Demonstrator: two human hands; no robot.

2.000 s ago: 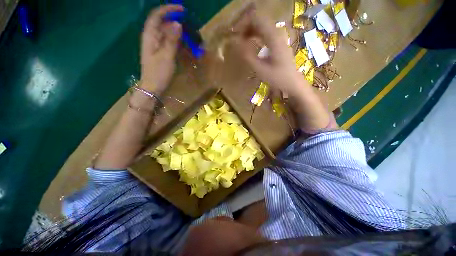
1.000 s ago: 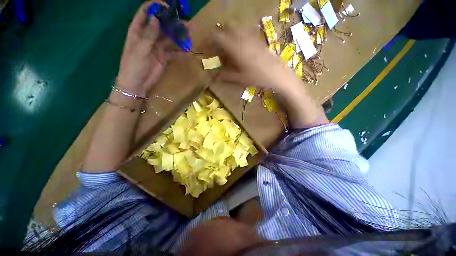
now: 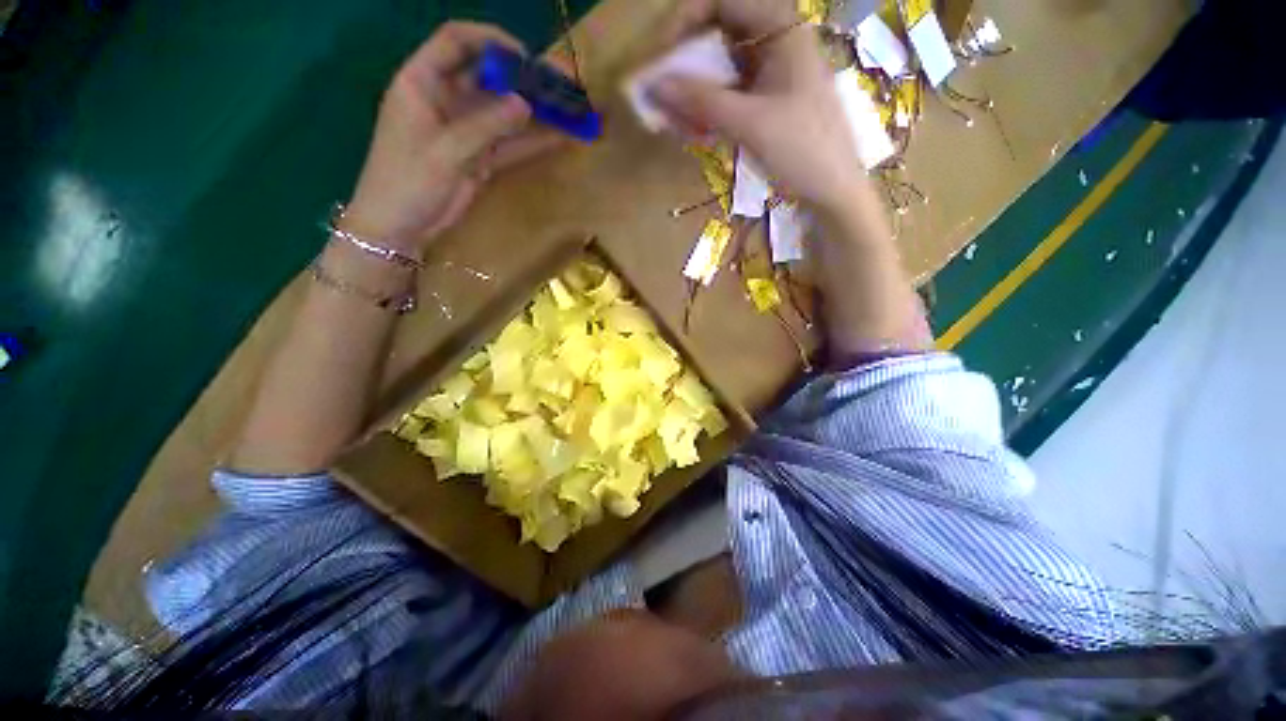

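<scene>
My left hand [image 3: 444, 134] holds a glossy blue part [image 3: 540, 93] with a dark middle between thumb and fingers, above the cardboard near the top of the view. My right hand [image 3: 748, 99] is just to its right and pinches a white piece [image 3: 683, 78], slightly blurred; whether wires hang from it cannot be told. The white piece and the blue part are close but apart. Wired gold pieces [image 3: 763, 293] and white-faced pieces [image 3: 877, 45] lie beside and beyond my right hand, partly hidden by it.
An open cardboard box [image 3: 449, 530] near my lap holds a heap of pale-yellow paper squares [image 3: 571, 402]. The brown cardboard ledge [image 3: 184, 472] runs diagonally. A green surface [image 3: 113, 380] lies at the left, and a green belt with a yellow line [image 3: 1051, 240] at the right.
The small yellow square near my right hand is no longer seen there. My right hand has moved up and now holds a white piece. More white pieces show beside the gold ones near my right wrist.
</scene>
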